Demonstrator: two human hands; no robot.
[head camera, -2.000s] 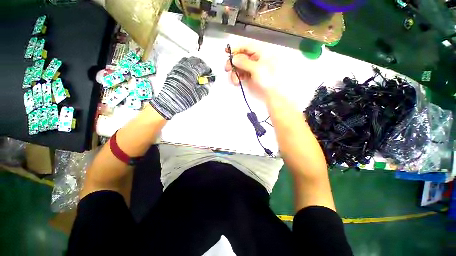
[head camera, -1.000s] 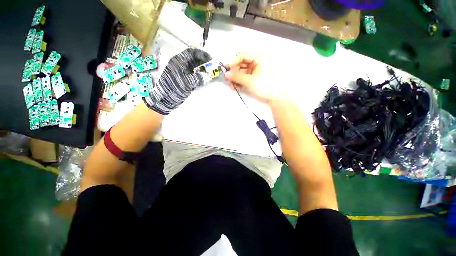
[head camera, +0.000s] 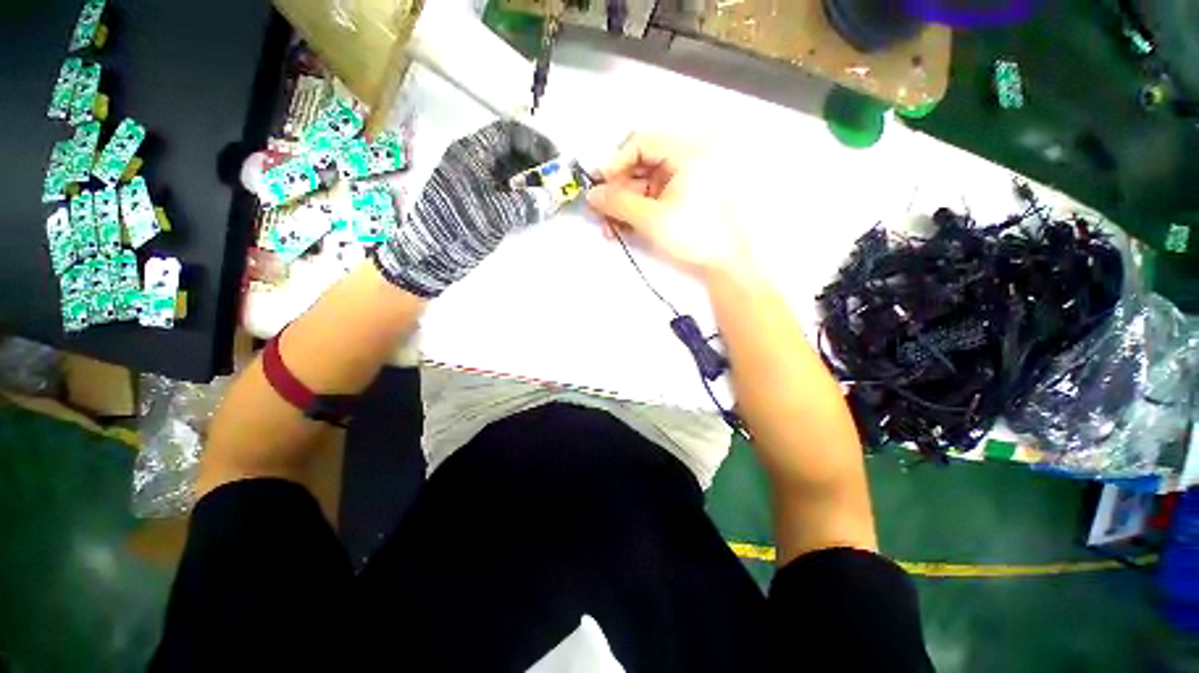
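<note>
My left hand (head camera: 463, 208), in a grey-and-white striped knit glove, grips a small circuit board (head camera: 542, 176) with a yellow part at its right end. My bare right hand (head camera: 648, 197) pinches the upper end of a thin black cable (head camera: 640, 272) close beside the board's right end. Whether the cable end touches the board is too small to tell. The cable runs down to a tied bundle (head camera: 698, 347) beside my right forearm. The dark soldering iron (head camera: 542, 72) points down just above my gloved fingers, apart from the board.
Loose green boards (head camera: 300, 226) are heaped left of my glove, with board rows (head camera: 99, 254) on the black surface (head camera: 197, 132) beyond. A black cable pile (head camera: 973, 329) and clear plastic bag (head camera: 1124, 375) lie at the right. A wooden stand (head camera: 802, 50) is at the far edge.
My right hand has brought the cable end leftward to the board. My gloved hand has turned the board so more of it shows. Over the last second both hands have barely moved.
</note>
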